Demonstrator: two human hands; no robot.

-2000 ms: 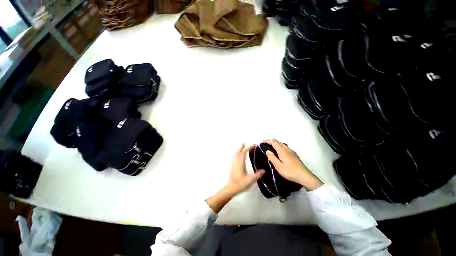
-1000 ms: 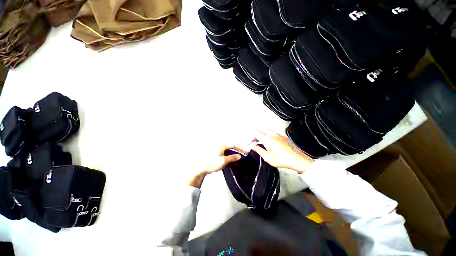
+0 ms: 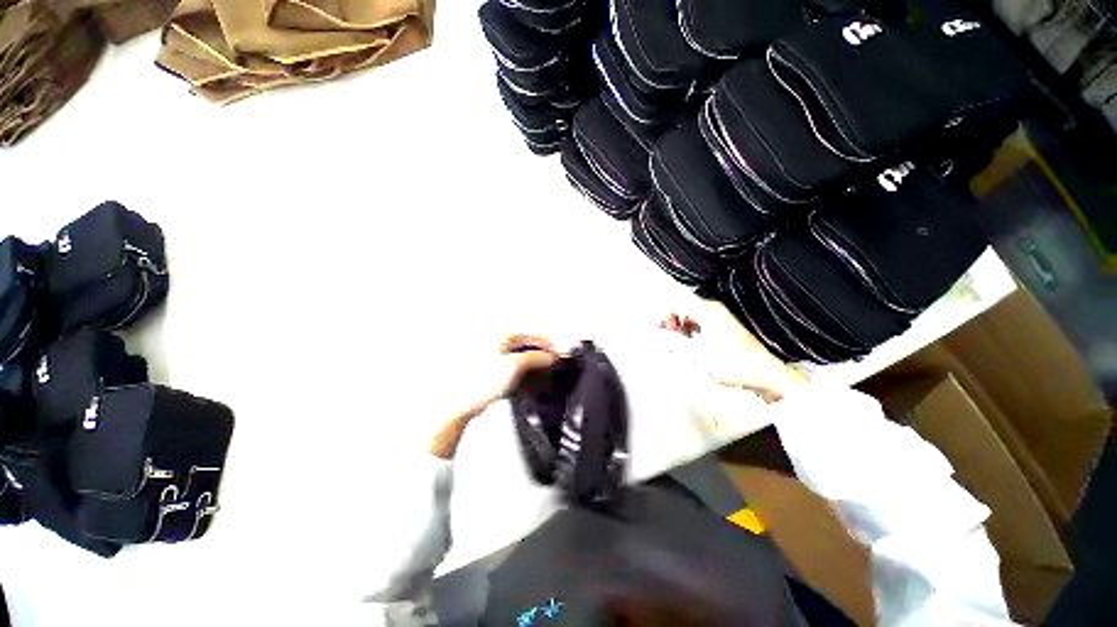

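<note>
A small black zippered bag point(image 3: 588, 423) stands at the table's front edge, against the dark apron, blurred by motion. Its side with the pale zip lines faces me. My left hand point(image 3: 521, 367) grips its upper left part, the fingers partly hidden by the bag. My right hand point(image 3: 714, 349) is off the bag, to its right, near the front of the large stack. It is washed out against the white table; its fingers look apart, and nothing shows in it.
Large stacked rows of black bags point(image 3: 723, 159) stand at the right. A smaller pile of boxy black bags point(image 3: 110, 453) with silver pullers is at the left. Brown fabric point(image 3: 294, 43) lies at the far side. An open cardboard carton point(image 3: 980, 453) is beside the table at right.
My right hand has let go of the bag and moved right. The bag has shifted slightly left and turned, still in my left hand. The view has swung right since the oldest frame.
</note>
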